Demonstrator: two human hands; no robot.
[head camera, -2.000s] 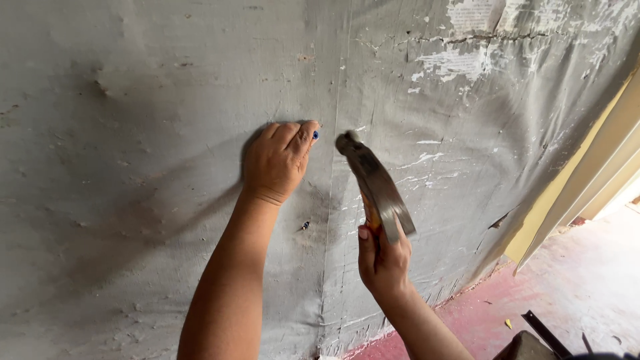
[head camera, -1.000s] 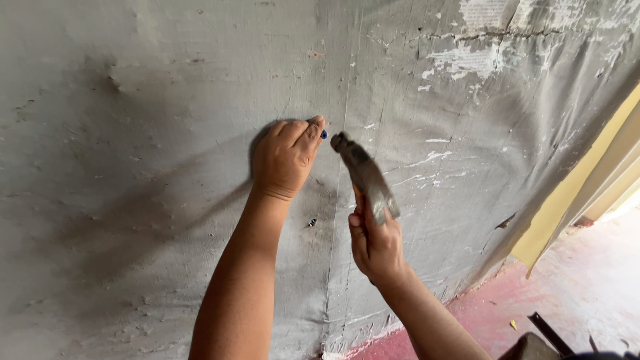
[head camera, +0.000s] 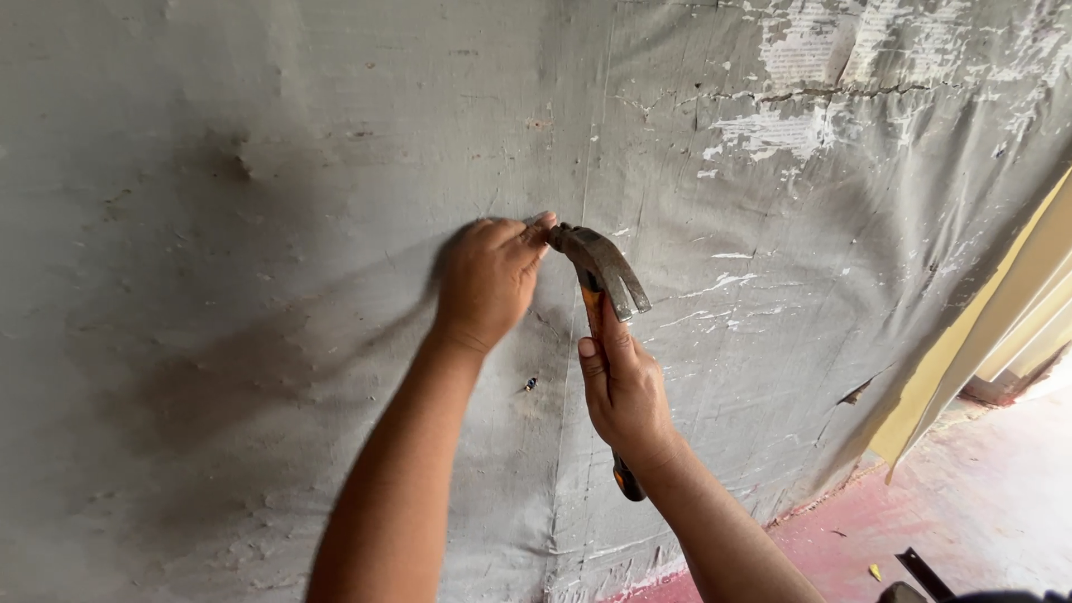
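My left hand (head camera: 492, 280) rests against the grey, peeling wall (head camera: 377, 167), its thumb and fingertips pinched together at the wall's surface. Whatever sits between those fingertips is hidden now by them and by the hammer head. In my right hand (head camera: 628, 389) is a claw hammer (head camera: 599, 260) with an orange and black handle. The striking face is right at my left fingertips, while the claw points down and to the right. Below my left hand, a small dark fitting (head camera: 531, 384) is set in the wall.
A crack (head camera: 837, 92) and torn paper patches mark the wall's upper right. Yellow and cream trim (head camera: 980, 335) borders the right side. On the red and pale floor (head camera: 904, 511) at the lower right lies a dark metal bar (head camera: 924, 574).
The hammer head has come up to my left fingertips; both earlier frames show a gap. A small blue item seen at those fingertips before is now hidden.
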